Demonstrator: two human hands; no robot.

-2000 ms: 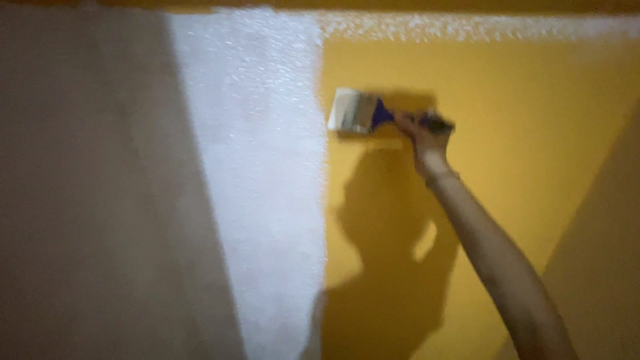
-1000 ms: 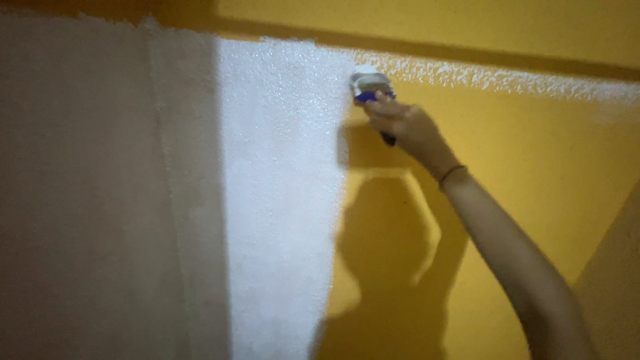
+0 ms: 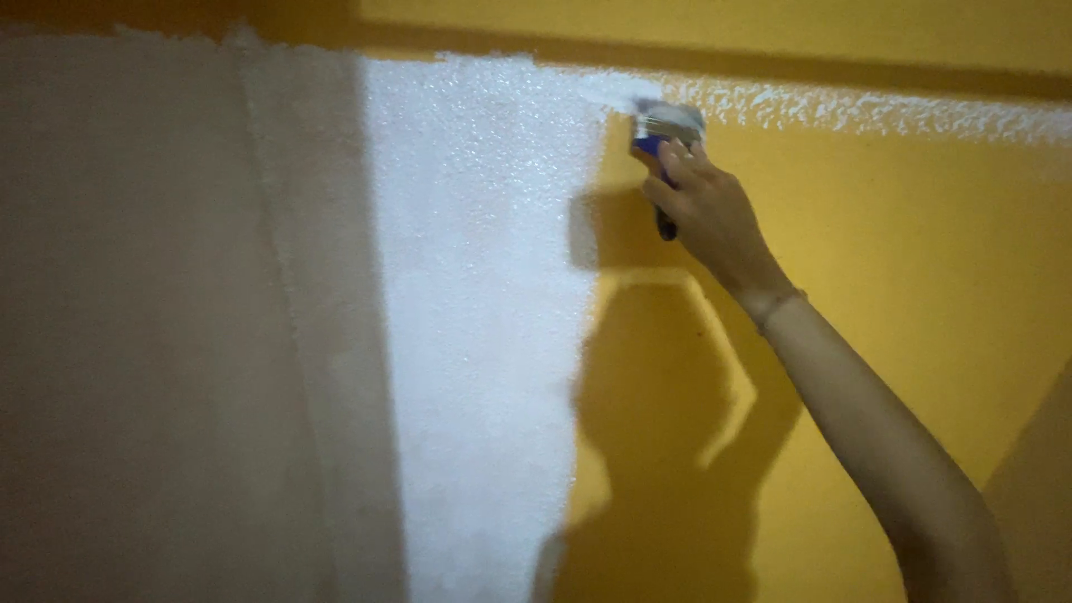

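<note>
My right hand point(image 3: 703, 201) grips a wide paintbrush point(image 3: 668, 126) with a blue ferrule end or handle section and a dark handle tip that points down. White paint coats the bristles, which point up and touch the wall near the top of the yellow area. Around the bristle tips lies a fresh white patch point(image 3: 620, 88), joined to the white-painted wall section point(image 3: 486, 293) on the left. Yellow wall point(image 3: 879, 251) shows behind and to the right of my hand. My left hand is out of view.
A rough white strip point(image 3: 837, 109) runs right along the top of the yellow wall, below a darker yellow edge point(image 3: 754, 67). The left part of the wall point(image 3: 167, 293) is in shade, with a faint vertical seam. A person's shadow point(image 3: 662, 402) falls below the brush.
The brush pointed left on the yellow wall two seconds ago; my right hand has raised it and turned it upward. White paint now covers more of the corner beside the rough strip.
</note>
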